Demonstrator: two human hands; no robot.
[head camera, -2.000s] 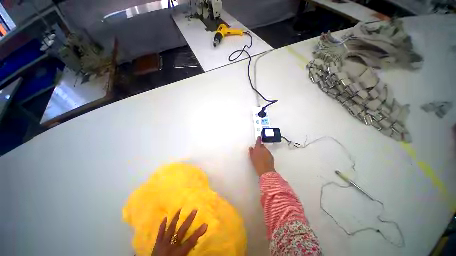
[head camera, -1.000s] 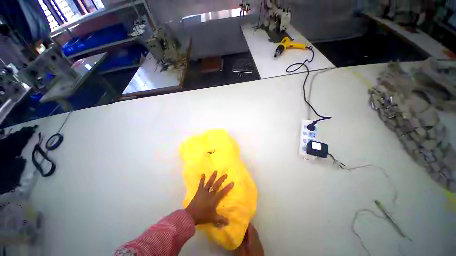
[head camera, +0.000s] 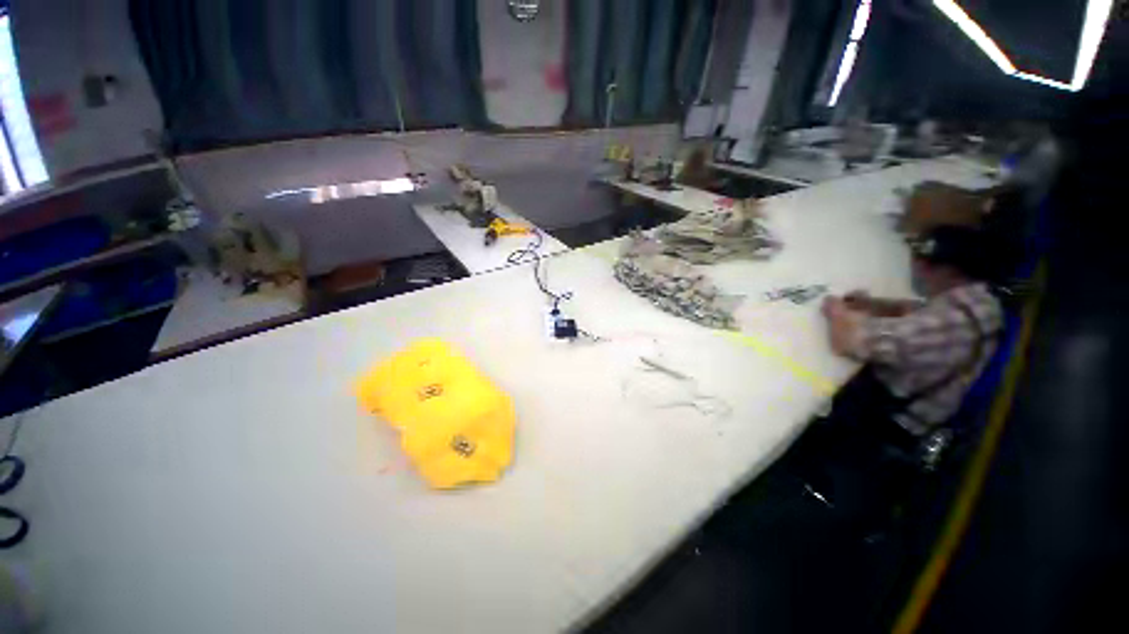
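Note:
A stack or bundle of yellow knitted pieces (head camera: 436, 419) lies flat on the long white table (head camera: 297, 520). Two small dark-and-pale labels show on its upper side, one near the middle and one nearer its lower right. Nothing touches it. Neither of my hands is in the picture. The frame is somewhat blurred, so the lettering on the labels cannot be read.
A power strip with a black adapter (head camera: 566, 328) and a thin stick with looped cord (head camera: 664, 368) lie to the right. Grey-beige knitted pieces (head camera: 675, 279) lie farther back. A person (head camera: 929, 334) sits at the table's right edge. Black scissors (head camera: 11, 495) show far left.
Both my hands have left the yellow pieces and the picture. Two labels now show on the pieces. The view has lifted and widened, bringing in the seated person and the curtains.

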